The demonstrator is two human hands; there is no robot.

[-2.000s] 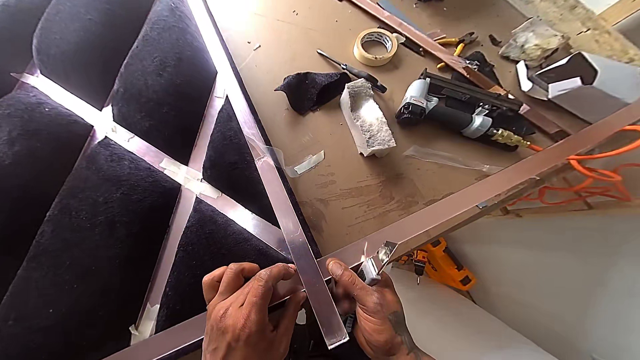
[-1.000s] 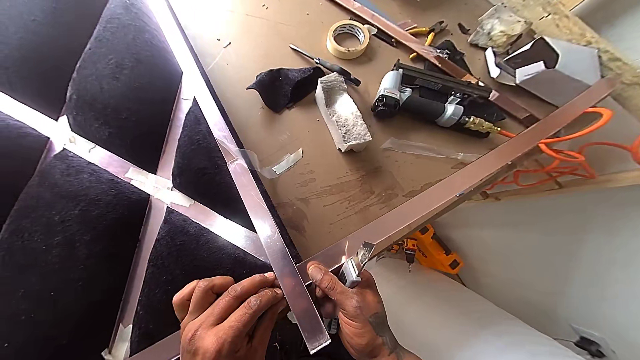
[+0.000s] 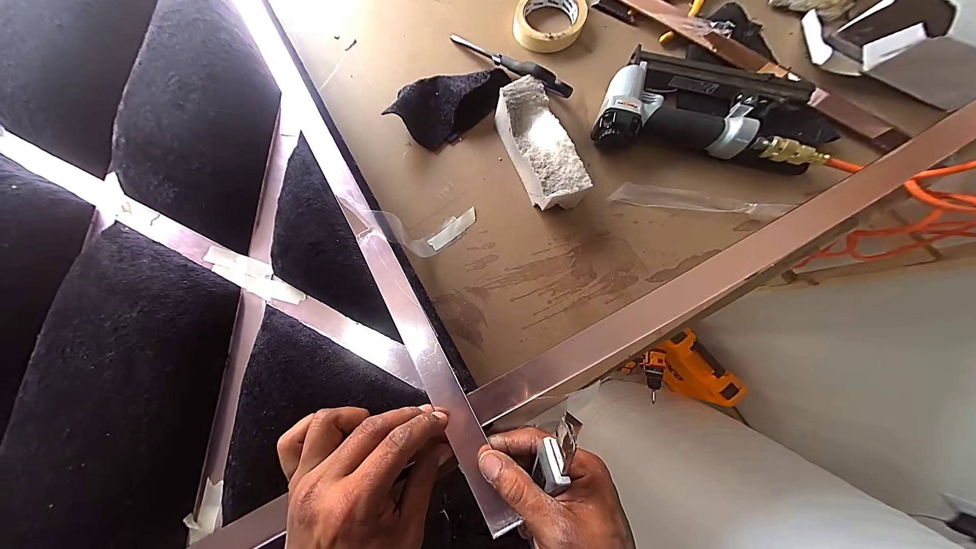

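A shiny pinkish metal strip [image 3: 415, 320] runs down along the edge of a panel of dark padded fabric [image 3: 164, 335]. It crosses over a second metal strip [image 3: 686, 282] near my hands. My left hand [image 3: 358, 473] has its fingertips at the left edge of the upper strip, pinching near the crossing; what lies under the fingers is hidden. My right hand [image 3: 557, 488] grips the strip's lower end with the thumb on top, and a small grey metal tool [image 3: 553, 465], its kind unclear, sits in the same hand. Masking tape pieces [image 3: 255, 274] cover a joint of the panel's crossing strips.
On the brown table [image 3: 526, 282] lie a masking tape roll [image 3: 549, 23], a screwdriver [image 3: 511, 65], a dark fabric scrap [image 3: 442, 107], a white foam block [image 3: 543, 145] and a pneumatic nailer [image 3: 694, 110] with an orange hose [image 3: 938, 191]. A yellow drill [image 3: 698, 370] is below the table edge.
The right thumb has shifted from beside the upper strip onto its lower end. The left fingers remain by the strip's left edge. The view has shifted somewhat.
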